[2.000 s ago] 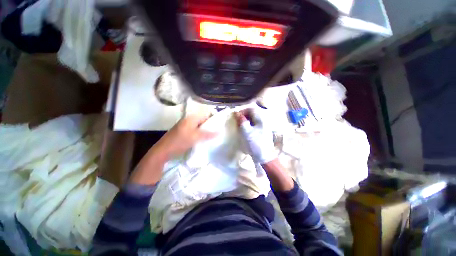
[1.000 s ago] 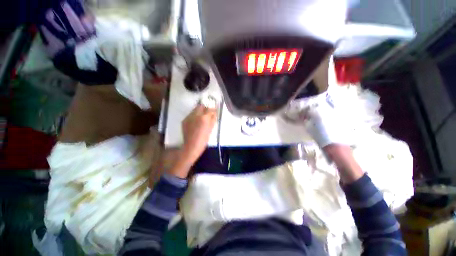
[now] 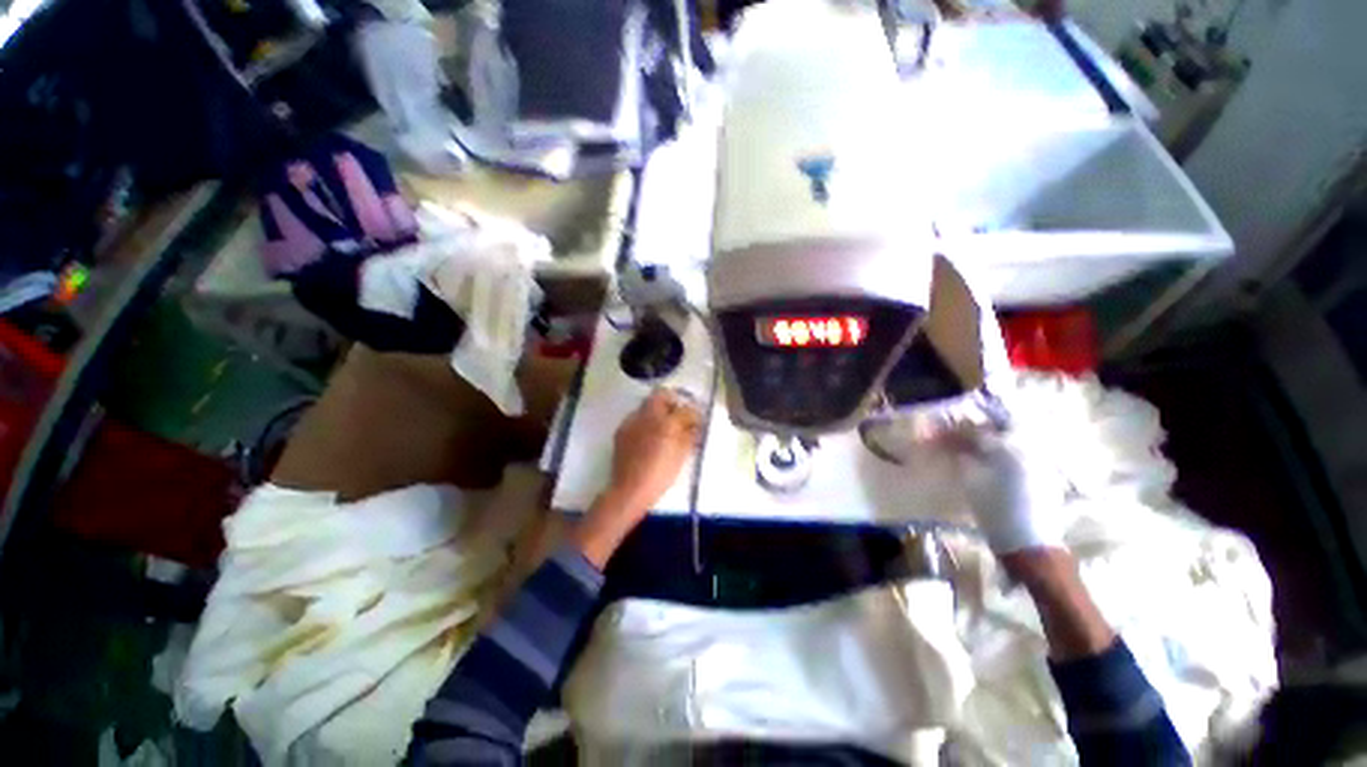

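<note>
The cream button attaching machine stands in front of me, with red digits on its dark control panel. The round pale sewing point shows below the panel with no cloth on it. My left hand is bare, its fingertips down at the pale-filled button well left of the machine; what they hold is hidden. My right hand, in a white covering, is right of the sewing point, fingers towards the machine; its fingertips are blurred. A cream-white garment piece lies across my lap, apart from both hands.
A dark round well is behind my left hand. A thin grey cable hangs over the table edge. A cardboard box and cloth heap are left, another cloth heap right. A whitish tray is behind right.
Both hands have left the cloth at the sewing point. My left hand went left to the well, my right hand right. The cloth came down onto my lap. The view now takes in more behind the machine.
</note>
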